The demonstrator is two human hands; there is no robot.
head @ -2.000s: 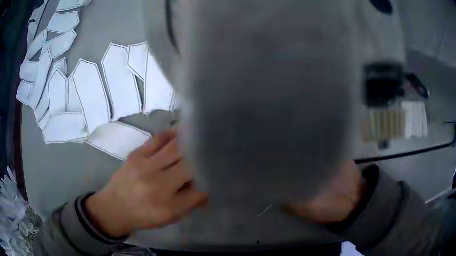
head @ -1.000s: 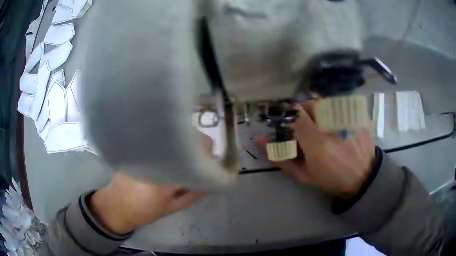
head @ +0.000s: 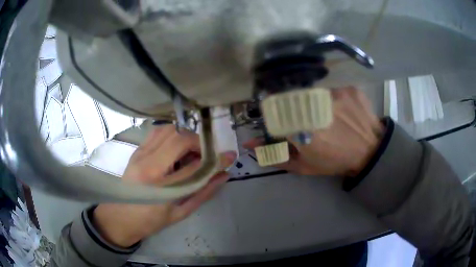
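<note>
A white fabric piece (head: 224, 133) lies under the needle area of the sewing machine, lengthwise to me. My left hand (head: 167, 161) is at its left, partly behind the off-white guard loop (head: 209, 141), with thumb and fingertips holding its near end. My right hand (head: 339, 138) is at the right, behind the large ribbed cream knob (head: 297, 112) and the small one (head: 272, 154). A fingertip shows near the piece's right side; the other fingertips are hidden, so what they hold cannot be told. The presser foot is mostly hidden.
The machine head (head: 209, 57) fills the upper view. Overlapping white pointed tabs (head: 83, 117) lie at left, partly behind the loop. White strips (head: 425, 99) lie on the machine bed at right. A ruffled white pile (head: 23, 229) is at lower left. A metal lever (head: 347, 48) sticks out above the knobs.
The view has shifted so the machine head and knobs sit further left and the guard loop looms large at left. The white piece and left fingertips show more clearly. Both hands stay near the needle area.
</note>
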